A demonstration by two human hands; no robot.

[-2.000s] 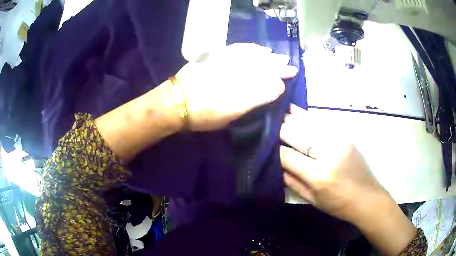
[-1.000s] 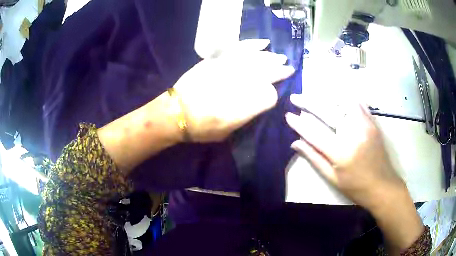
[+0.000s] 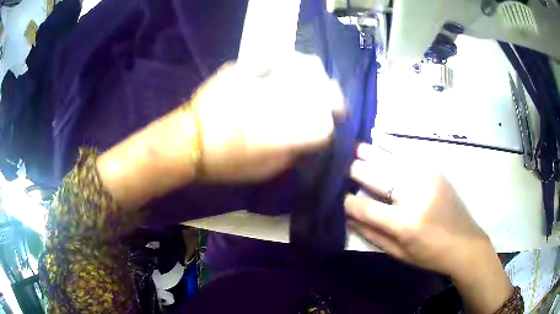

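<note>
A large dark purple garment piece [image 3: 135,80] lies over the table's left part, its right edge running up to the presser foot [image 3: 366,38]. A darker strip [image 3: 318,202] lies along that edge and hangs towards the table's front. My left hand [image 3: 270,116], blurred and overexposed, is on the cloth with its fingers curled; whether it pinches cloth is unclear. My right hand [image 3: 408,211] has its fingertips at the strip's right edge, thumb and fingers closed on the cloth. A stiff white rectangle [image 3: 269,30] lies on the cloth beyond my left hand.
The machine head [image 3: 417,30] is at the upper right, with a dark knob [image 3: 441,50] below it. Silver tweezers or snips [image 3: 521,113] and a dark scissor handle [image 3: 545,165] lie at the right beside hanging dark strips [image 3: 543,92]. A printed paper [image 3: 528,276] shows at lower right.
My right hand was spread over the bare table and is now back at the cloth edge. My left hand has moved slightly left and curled. The cloth's front edge has shifted, showing more table.
</note>
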